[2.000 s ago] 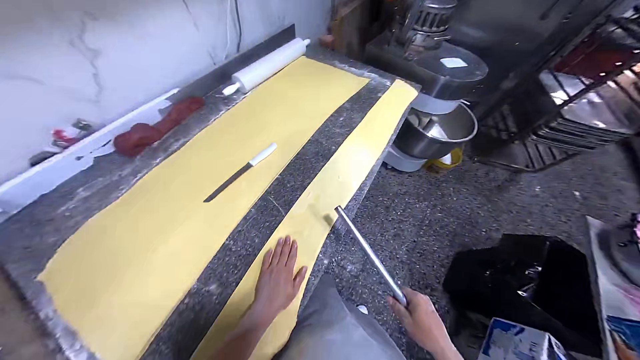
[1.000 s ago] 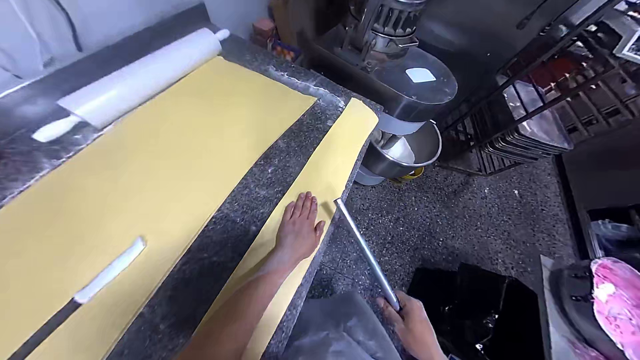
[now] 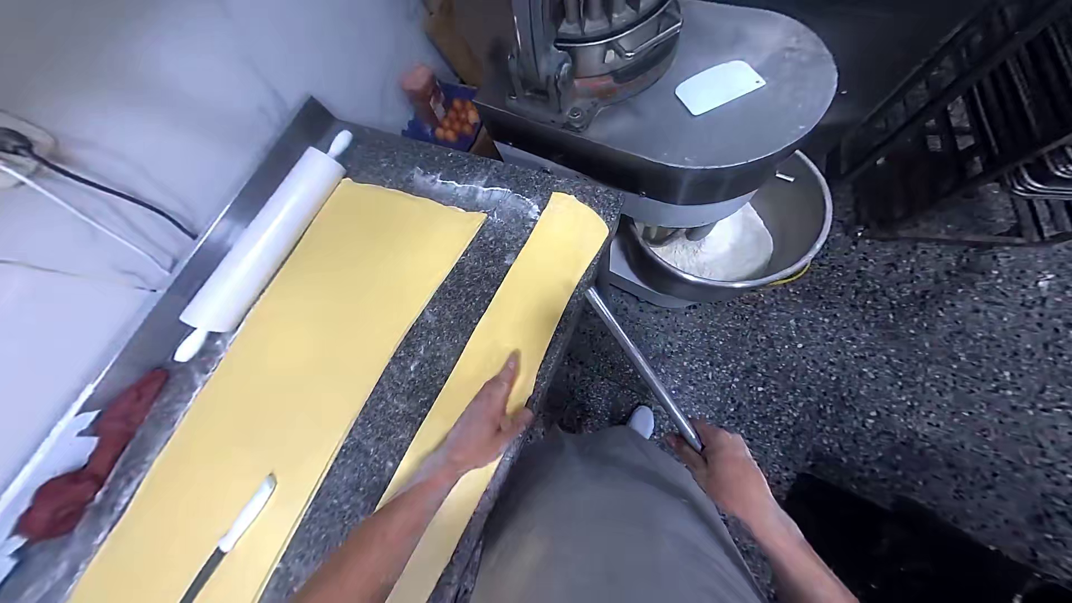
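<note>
A narrow strip of yellow dough (image 3: 511, 310) lies along the front edge of the speckled stone worktop (image 3: 377, 427). My left hand (image 3: 486, 423) rests on this strip, fingers apart, holding nothing. Beyond the edge, my right hand (image 3: 720, 465) grips one end of a thin metal rod (image 3: 641, 360); its far end is beside the worktop's edge, near the strip. A wider sheet of yellow dough (image 3: 327, 335) covers the middle of the worktop. On it lies a knife with a white handle (image 3: 249, 512), its blade partly out of view. Behind the sheet sits a large white rolling pin (image 3: 264, 243).
A dough mixer (image 3: 754, 50) stands past the worktop's far end, a white scraper (image 3: 718, 87) on top and white flour or dough in its steel bowl (image 3: 804, 226). A dark red cloth-like bundle (image 3: 96, 461) lies by the wall. A black rack (image 3: 938, 126) stands at the right.
The view has shifted much. My left hand has turned on the dough strip, its fingers now more spread. The rod stays in my right hand.
</note>
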